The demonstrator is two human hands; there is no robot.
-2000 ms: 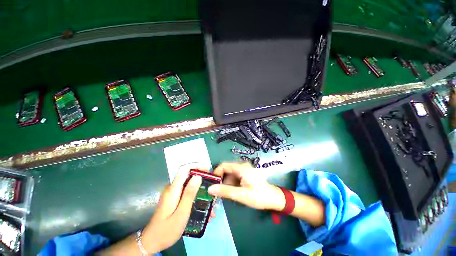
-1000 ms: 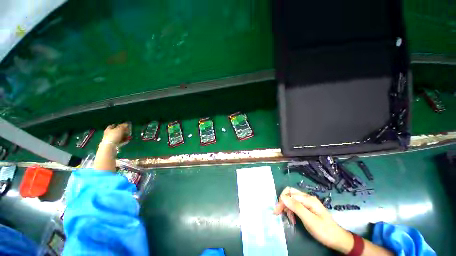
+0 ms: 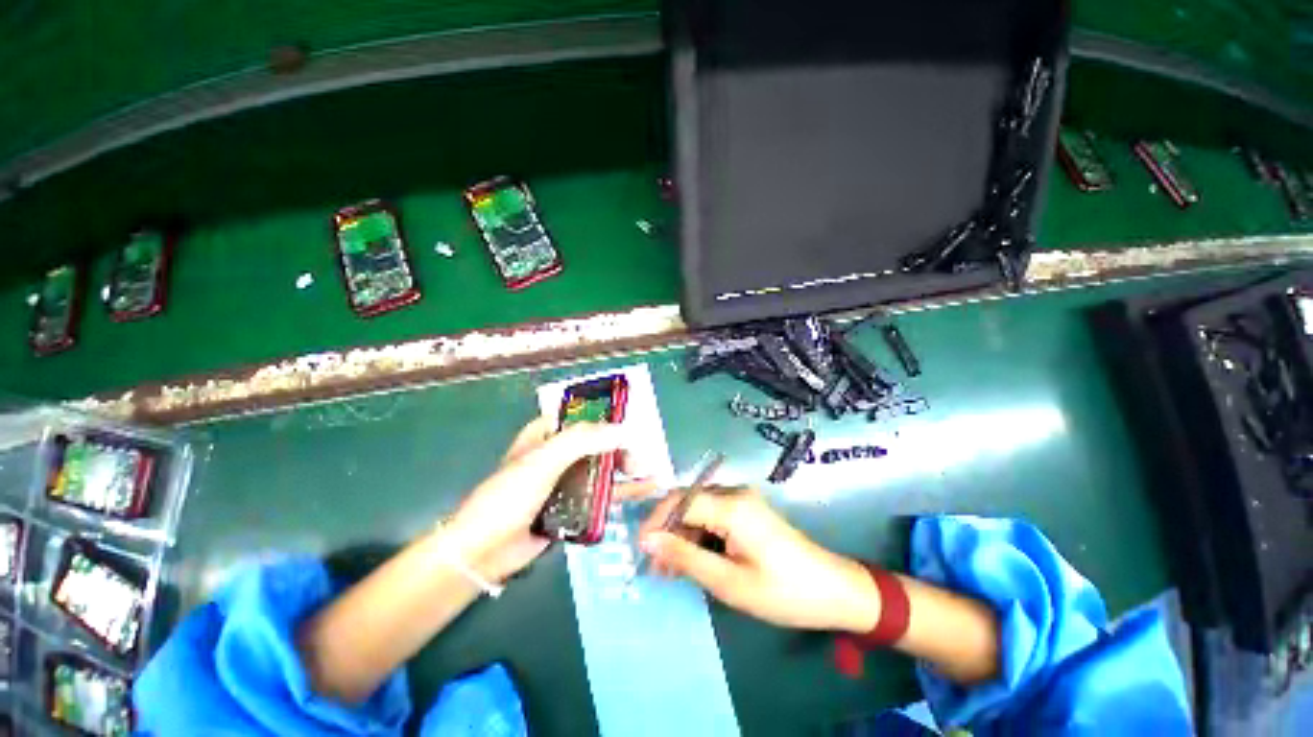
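Observation:
My left hand [image 3: 521, 497] holds a red-rimmed phone body [image 3: 588, 468] by its sides, its open face with green board turned up, above a pale blue paper sheet [image 3: 655, 662]. My thumb covers part of the board. My right hand [image 3: 742, 554] is just right of the phone and holds thin metallic tweezers [image 3: 700, 487], which point up and away from the phone. A loose heap of black small parts [image 3: 806, 360] lies on the bench beyond my right hand.
A large black tray [image 3: 864, 159] leans over the belt edge [image 3: 475, 343]. Several phone bodies [image 3: 377, 259] lie on the green belt. A clear blister tray [image 3: 170, 504] with phones is at left. A second black tray [image 3: 1253, 432] stands at right.
My left hand has come back from the belt at far left and now holds a phone body over the paper. My right hand remains near the paper, now with tweezers clearly visible.

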